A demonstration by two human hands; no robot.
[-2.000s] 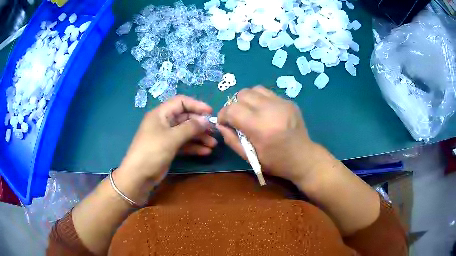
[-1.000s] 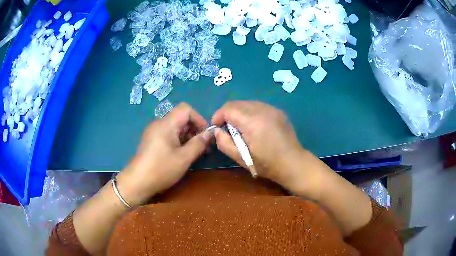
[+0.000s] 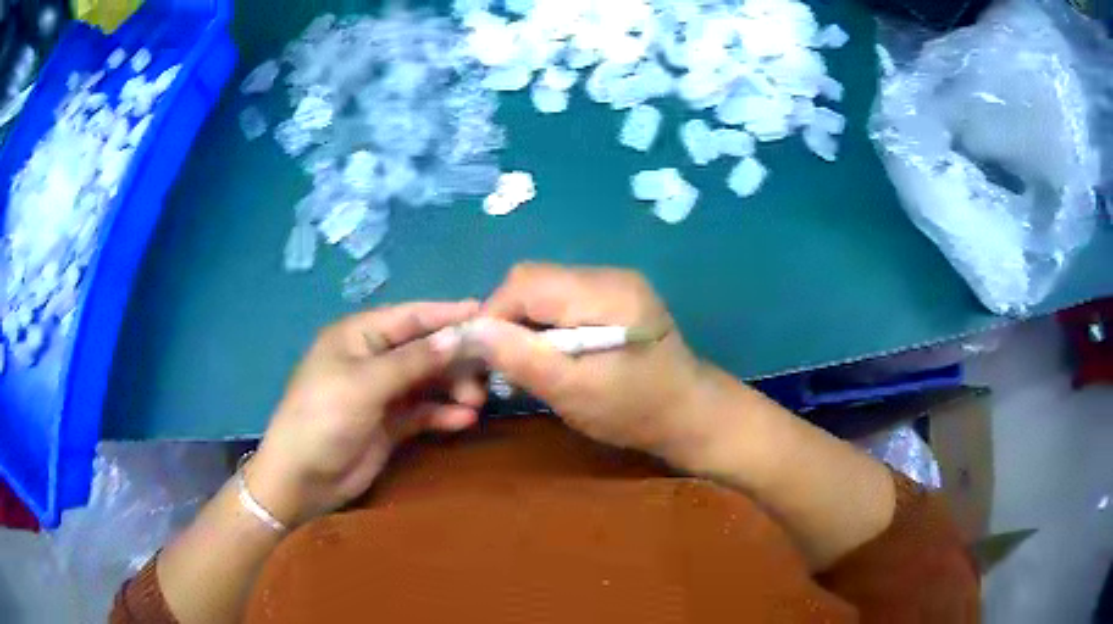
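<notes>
My left hand [image 3: 366,396] and my right hand [image 3: 580,354] meet fingertip to fingertip near the bench's front edge. A small whitish piece [image 3: 449,340] shows, blurred, at my left fingertips; its exact kind is hard to tell. My right hand also holds a slim white pen-like tool [image 3: 588,339], lying nearly level across the fingers, its tip hidden. Perforated inserts [image 3: 509,193] lie on the green mat beyond the hands. Clear base shells [image 3: 397,110] lie in a loose pile left of centre, one [image 3: 365,278] nearer my left hand. Frosted covers [image 3: 732,61] are heaped right of centre.
A blue bin [image 3: 114,262] with whitish pieces stands at left, a yellow bin [image 3: 108,10] beyond it. A crumpled clear plastic bag [image 3: 995,159] lies on the bench at right. A brown cardboard box [image 3: 964,451] is below the bench at right.
The white tool has swung from slanting down toward me to nearly level. Both hands have shifted slightly left and nearer the body. The view has shifted, moving the piles left in the picture.
</notes>
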